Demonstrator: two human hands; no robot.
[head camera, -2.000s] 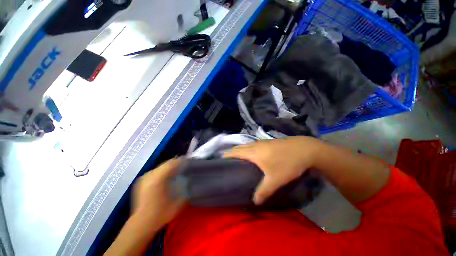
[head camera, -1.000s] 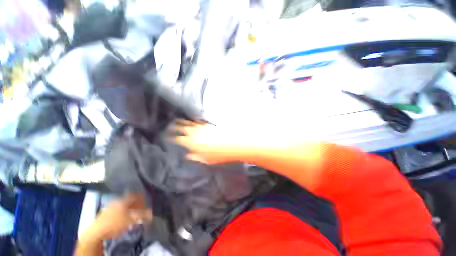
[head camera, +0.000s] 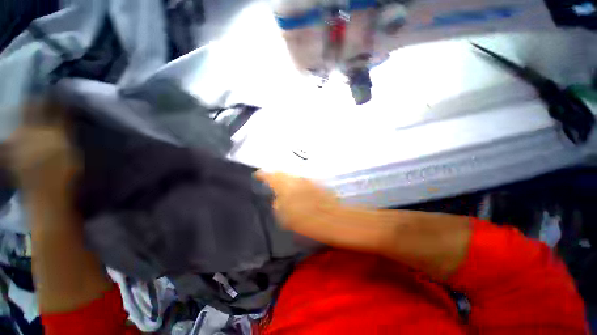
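Observation:
A large dark grey fabric panel (head camera: 177, 203) hangs spread between my two hands, over my lap and the table's left front edge. My right hand (head camera: 291, 196) holds its right edge near the front of the table. My left hand (head camera: 42, 144) is blurred at the far left, on the panel's left part; its fingers cannot be made out. The sewing machine's needle area (head camera: 359, 82) stands behind the panel to the right, washed out by bright light.
Light grey garment pieces (head camera: 33, 55) are heaped at the left and back left. Black scissors (head camera: 556, 98) lie on the table at right, beside a green tool. A ruler scale runs along the table's front edge. Pale and dark fabric (head camera: 147, 304) lies below the panel.
The view has turned from the right-hand crate to the machine and left heap. The dark fabric, bunched earlier, is now spread wider. My left hand has moved up and left.

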